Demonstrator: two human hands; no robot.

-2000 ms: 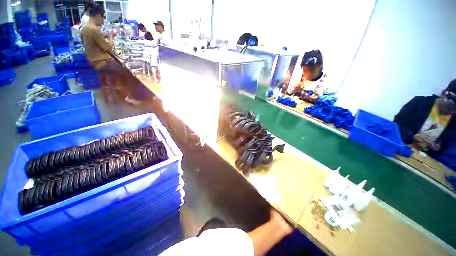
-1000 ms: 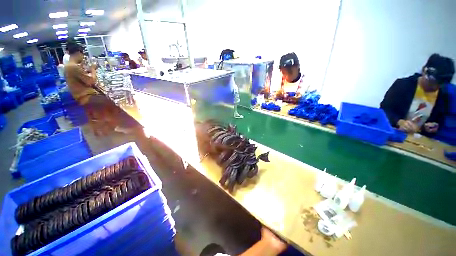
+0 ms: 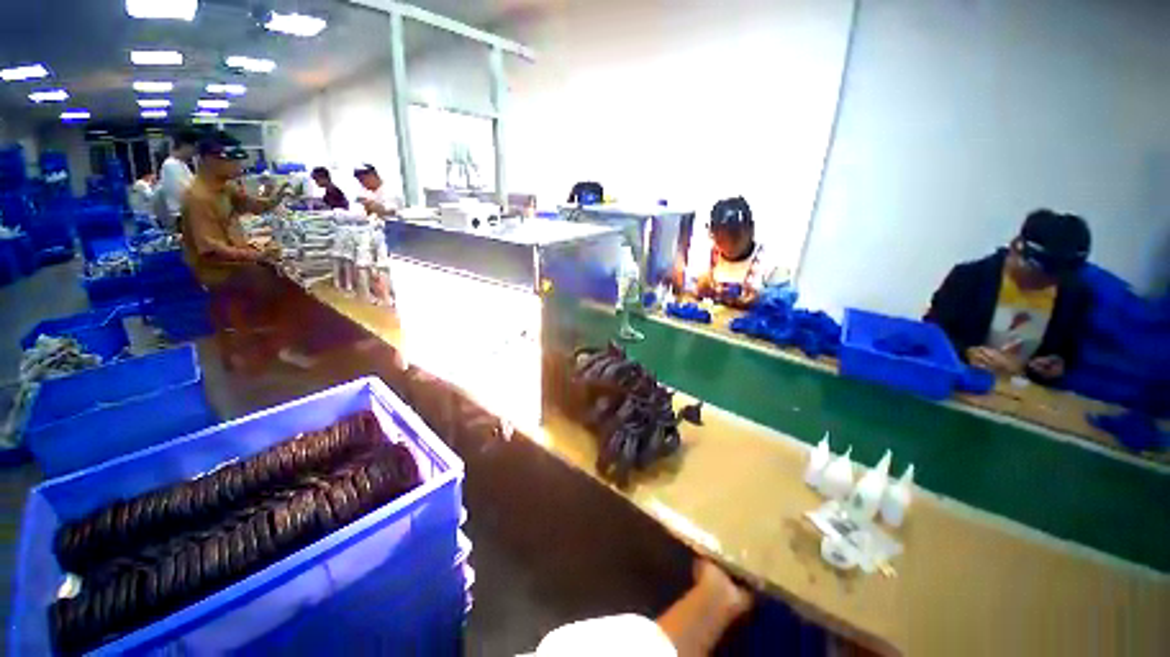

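My left hand [image 3: 721, 594] is at the bottom, at the near edge of the tan bench [image 3: 757, 507], below a white sleeve; its fingers are blurred and no held part shows. My right hand is out of the picture. A heap of curved black parts [image 3: 626, 408] lies on the bench beside the bright metal housing. Several white bottles with pointed nozzles [image 3: 870, 488] stand together to the right. A white ring [image 3: 839, 552] and a whitish bag or tray lie in front of them, with tiny tan bits beside.
A blue crate [image 3: 430, 481] with rows of black parts tops a stack at left. The green belt [image 3: 783, 392] runs behind the bench, with a pale figurine lower body [image 3: 630, 298] near the metal housing [image 3: 468, 308]. People sit opposite by blue parts and a blue bin [image 3: 898, 356].
The view has tilted upward and shifted, showing more ceiling and wall. My left hand stays at the bench edge. The pale figurine, not visible in the oldest frame, now shows beside the housing.
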